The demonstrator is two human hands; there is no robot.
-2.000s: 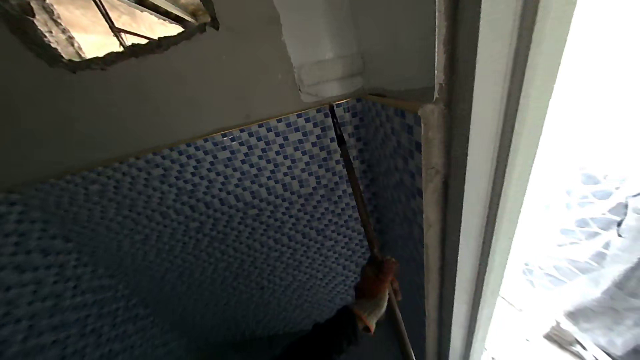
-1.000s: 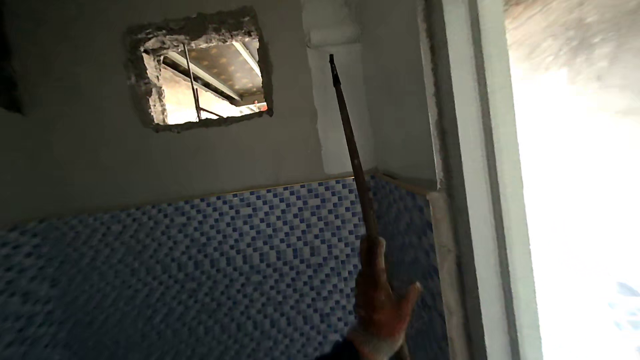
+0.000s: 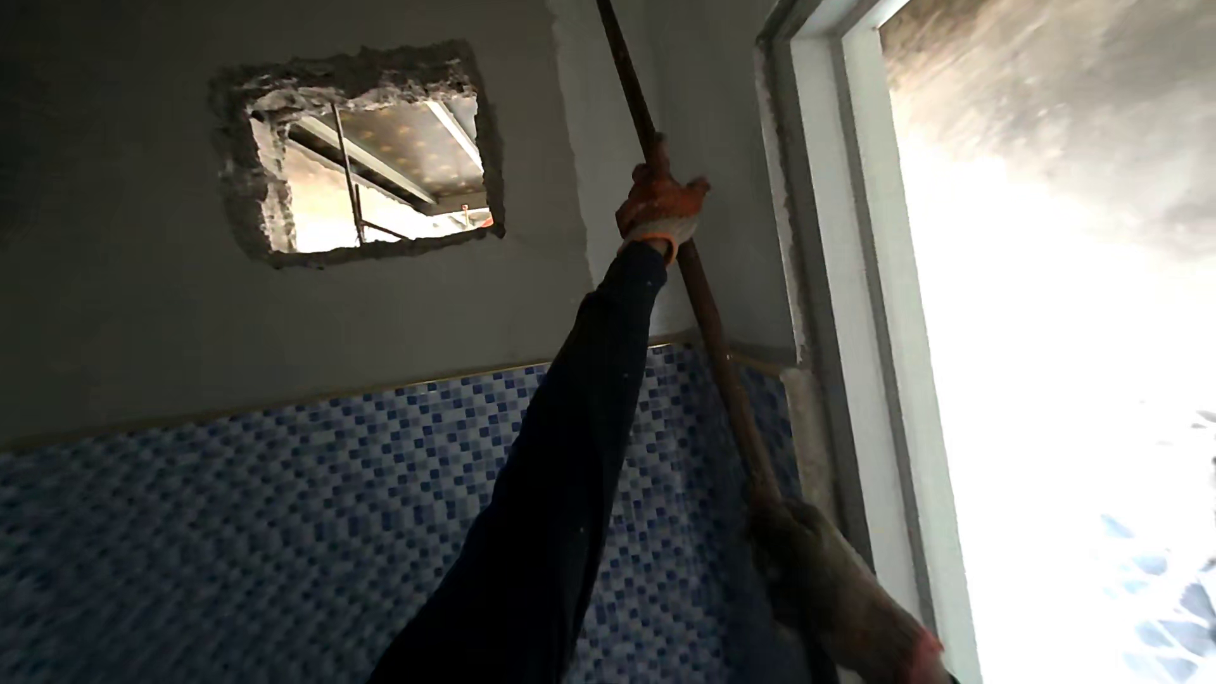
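Observation:
A long brown pole (image 3: 719, 366) slants up and to the left across the corner of the room, its top end outside the view. My left hand (image 3: 660, 204), in an orange-and-white work glove below a dark sleeve, is raised and closed on the pole's upper part. Lower down, near the door frame, my right hand (image 3: 803, 556) wears a soiled light glove with a reddish cuff and grips the pole's lower part. Behind the pole are the grey plastered wall (image 3: 399, 313) and the blue-and-white mosaic tiling (image 3: 380, 475).
At the upper left, a rough-edged opening (image 3: 366, 249) cut in the wall shows bars and a ceiling beyond. A pale door frame (image 3: 869, 285) stands close on the right, with glaring light past it. A thin trim strip (image 3: 437, 380) tops the tiles.
The pole has risen, and its tip, seen against the wall earlier, has left the view. My right hand has come into view on its lower part. The view has tilted upward since the first frame.

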